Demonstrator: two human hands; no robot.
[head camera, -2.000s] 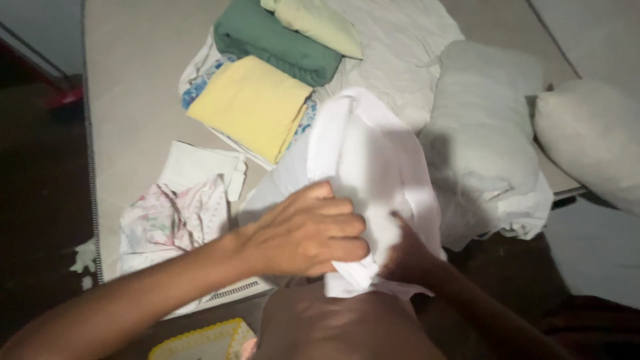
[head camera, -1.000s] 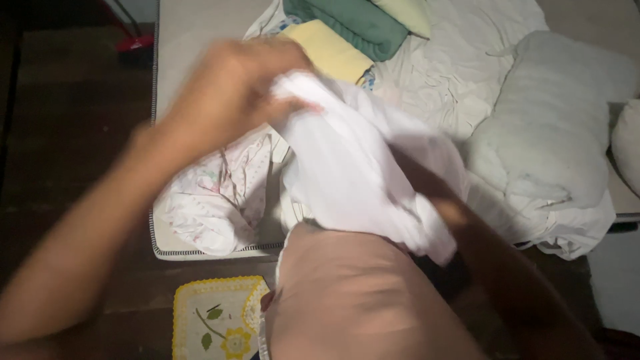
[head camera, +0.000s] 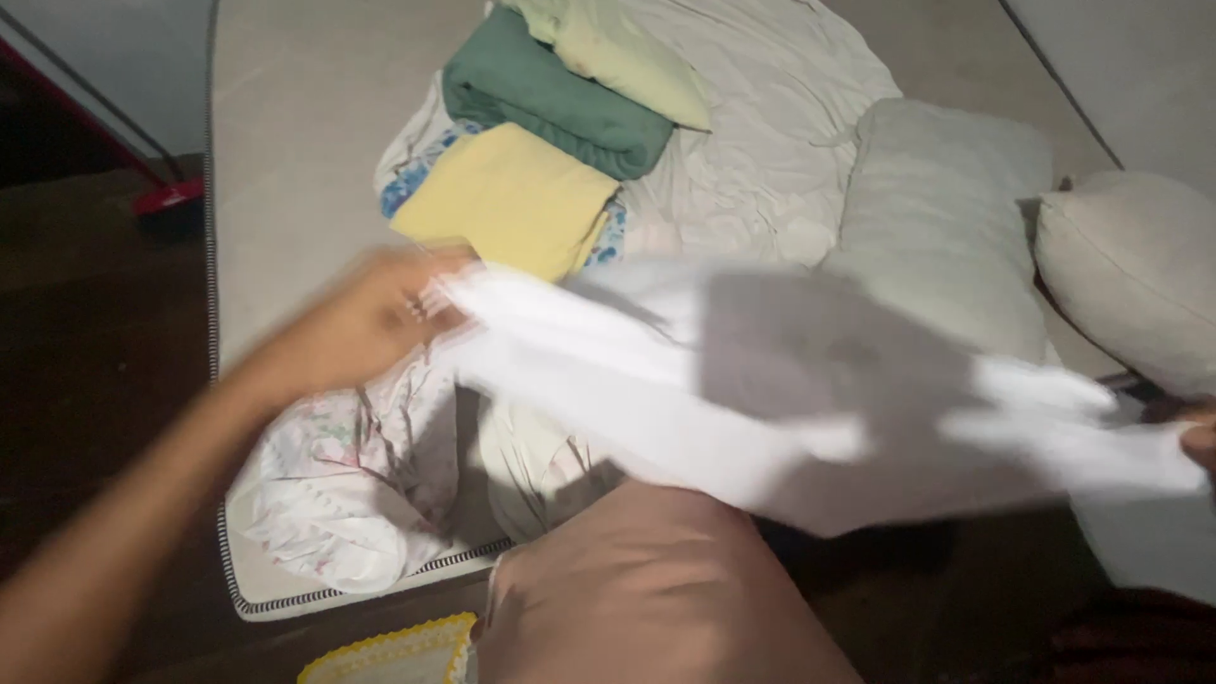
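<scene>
A white cloth (head camera: 608, 389), blurred by motion, is stretched across the view between my hands, above my clothed leg (head camera: 646, 589). My left hand (head camera: 399, 294) grips its left end, beside a folded yellow cloth (head camera: 513, 195). At the right edge of the view my right hand (head camera: 1199, 437) holds the other end; only part of that hand shows. A shadow falls on the middle of the white cloth. Below my left hand lies a crumpled white cloth with a floral print (head camera: 351, 484), on the corner of a mattress (head camera: 285, 142).
Beyond the yellow cloth lie a folded green cloth (head camera: 560, 95), a pale yellow-green cloth (head camera: 636, 57) and a rumpled white sheet (head camera: 750, 123). Pale pillows (head camera: 940, 209) are at the right. A red broom head (head camera: 169, 198) stands left of the mattress; a yellow-edged mat (head camera: 399, 655) is below.
The white cloth, bunched between my hands two seconds ago, is now spread wide. My right hand has moved out to the right edge, and my hands are far apart.
</scene>
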